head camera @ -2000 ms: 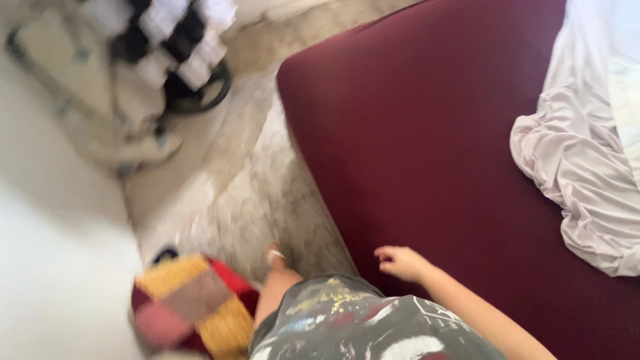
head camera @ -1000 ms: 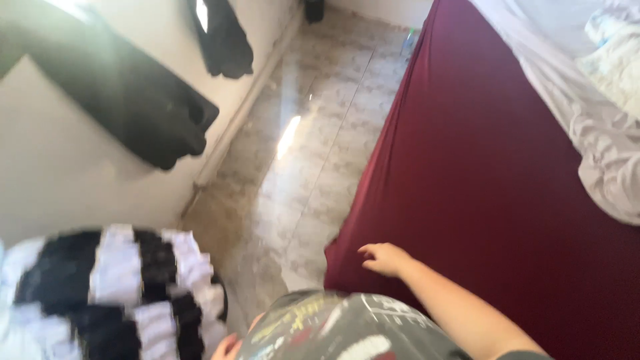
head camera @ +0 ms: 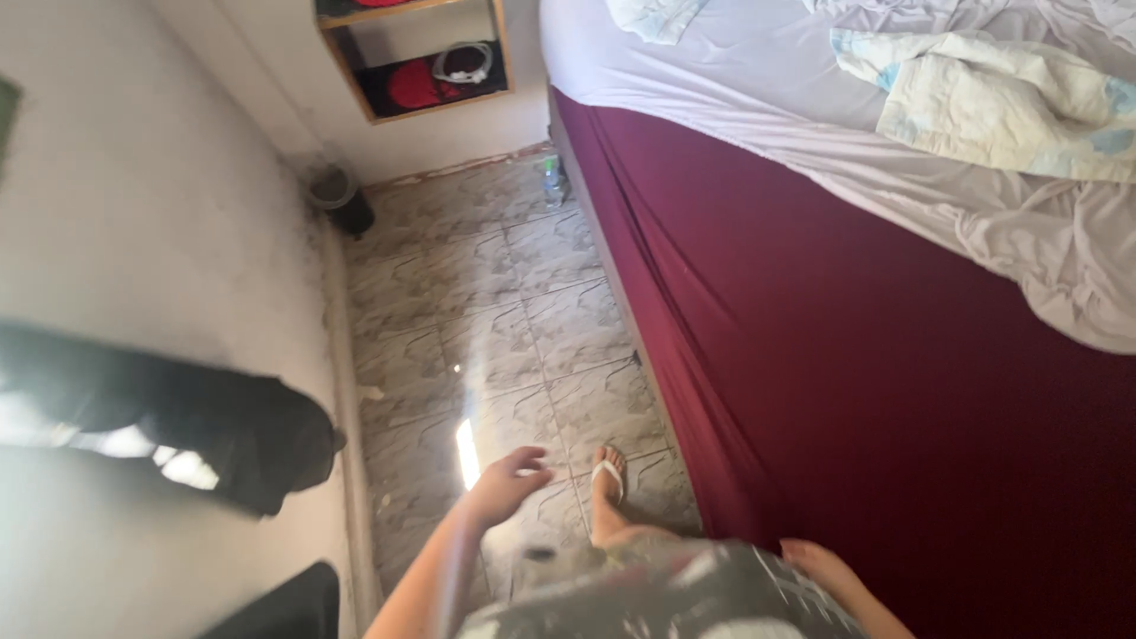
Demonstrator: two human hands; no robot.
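Note:
My left hand hangs above the tiled floor with its fingers loosely curled and apart, holding nothing. My right hand is low beside my grey patterned shirt, over the edge of the dark red fitted sheet; my shirt hides part of it, and its fingers cannot be made out. A crumpled pale sheet lies pulled back over the far part of the bed, with a white and blue patterned cloth on top of it.
Dark garments hang at the left wall. At the far end stand a dark bin and a plastic bottle with a green cap, below a wooden wall shelf holding red items and a white cable. My foot in a white flip-flop is beside the bed.
My left hand has come into view over the floor. My right hand, earlier over the red sheet, is now close to my shirt. The view has moved toward the far end of the bed.

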